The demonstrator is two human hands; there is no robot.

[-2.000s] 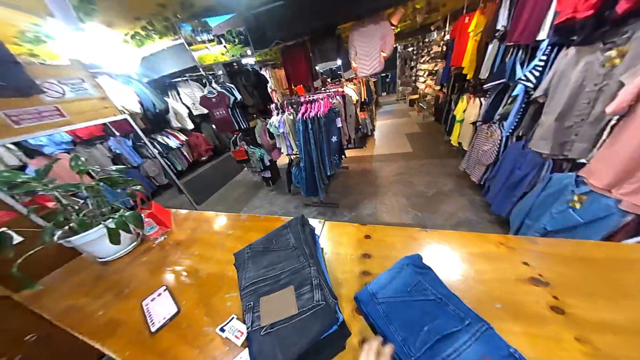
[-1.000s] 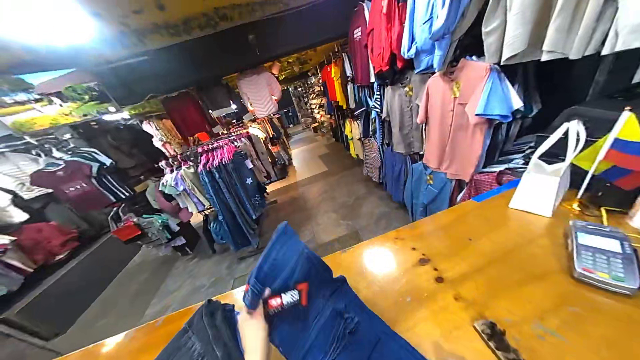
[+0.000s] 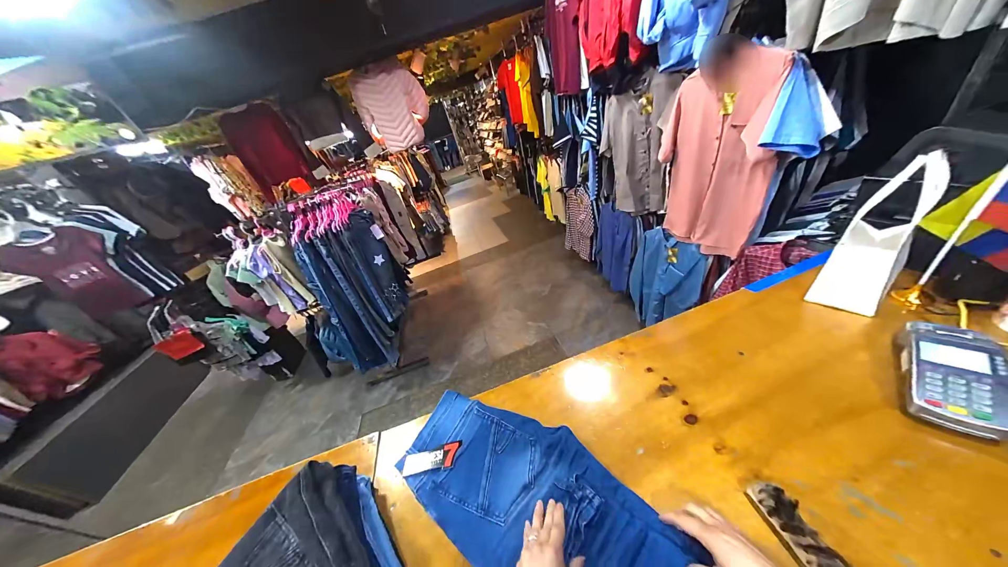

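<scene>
Blue denim jeans (image 3: pixel 504 465) lie on the wooden counter with a back pocket facing up and a paper tag (image 3: pixel 429 458) near the waistband. My left hand (image 3: pixel 543 535), wearing a ring, rests flat on the denim below the pocket, its fingers slightly spread. At the right edge of the same jeans, my right hand (image 3: pixel 713 535) touches the fabric, its fingertips partly against the cloth. Left of them is a folded pile with black jeans (image 3: pixel 295 520) on top and blue denim showing at its side.
On the wooden counter (image 3: pixel 630 409) at right stand a card terminal (image 3: pixel 953 378), a white paper bag (image 3: pixel 862 264) and a small flag (image 3: pixel 969 213). A dark mottled strip (image 3: pixel 791 524) lies near my right hand. Clothing racks (image 3: pixel 346 268) stand beyond the counter.
The blue jeans, held up by the waistband a second ago, now lie lower and flatter. My left hand has let go of the waistband area; my right hand has come into view.
</scene>
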